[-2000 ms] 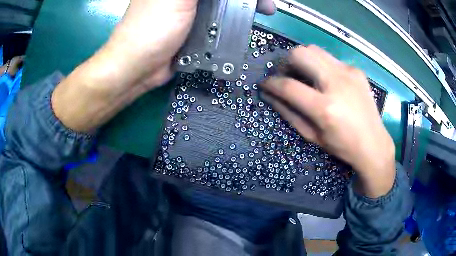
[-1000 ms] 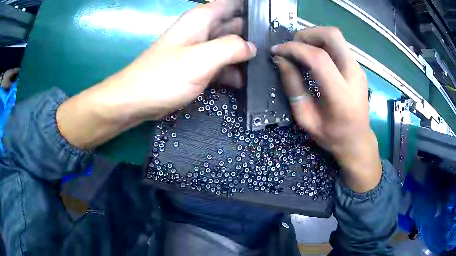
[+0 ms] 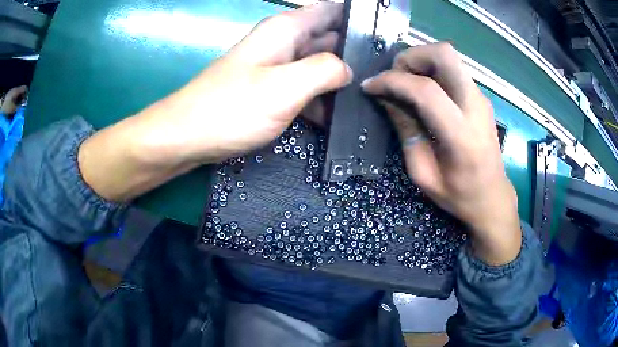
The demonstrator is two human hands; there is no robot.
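A dark grey oblong housing (image 3: pixel 352 129) stands lengthwise above the tray, its upper end cut off by the frame's top edge. My left hand (image 3: pixel 271 88) grips its left side, thumb on the face. My right hand (image 3: pixel 447 129), with a pale band on one finger, has its fingertips at the housing's face; whether they pinch a nut is too small to tell. Shiny fasteners show near the housing's lower end. Many loose nuts (image 3: pixel 339 234) lie in the black parts tray (image 3: pixel 261 196), partly hidden by the housing and my hands.
The green bench (image 3: pixel 135 61) extends left and behind the tray. A conveyor (image 3: pixel 488 41) with pale rails curves past at the upper right. A narrow holed strip (image 3: pixel 544 183) lies right of the tray. A person's hand (image 3: pixel 13 99) and blue sleeve show at the far left; blue clothing is at lower right.
The housing has turned and moved right and down over the tray since the first frame. My right hand has gone from the loose nuts to the housing's face. Over the last second both shifted slightly.
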